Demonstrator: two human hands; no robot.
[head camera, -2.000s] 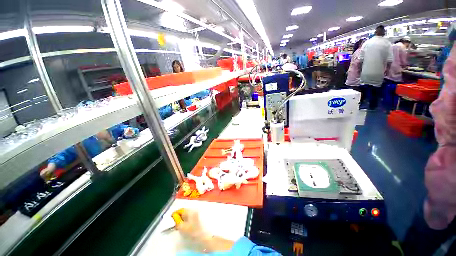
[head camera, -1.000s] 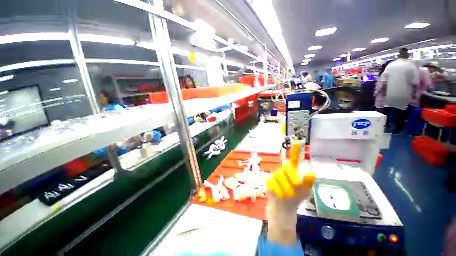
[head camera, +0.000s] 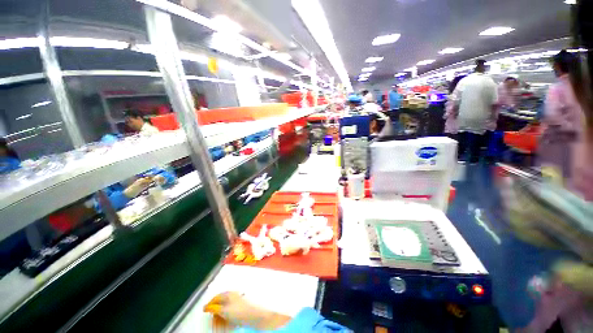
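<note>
My right hand (head camera: 234, 309), with yellow-orange finger cots and a blue sleeve, lies low over the white tabletop (head camera: 276, 286) at the bottom. Its fingers point left and are blurred; whether they hold anything cannot be told. My left hand is not in view. Beyond my hand, several white-cream wrapped parts (head camera: 302, 231) with ear-like ends lie heaped on the red tray (head camera: 317, 263). One more wrapped part (head camera: 260, 244) lies at the tray's left, beside a small pile of orange finger cots (head camera: 243, 254).
A white and dark blue benchtop machine (head camera: 416, 276) with a green-and-white plate (head camera: 404, 244) stands right of the tray. A metal post (head camera: 192, 140) and dark green conveyor (head camera: 175, 260), bearing a white part (head camera: 256, 187), are at left. A person in pink (head camera: 564, 140) is close at right, with blurred items.
My right hand was raised over the machine's left edge with one finger up a second ago; now it is down at the tabletop. The view has swung left, and a person in pink has appeared closer at right.
</note>
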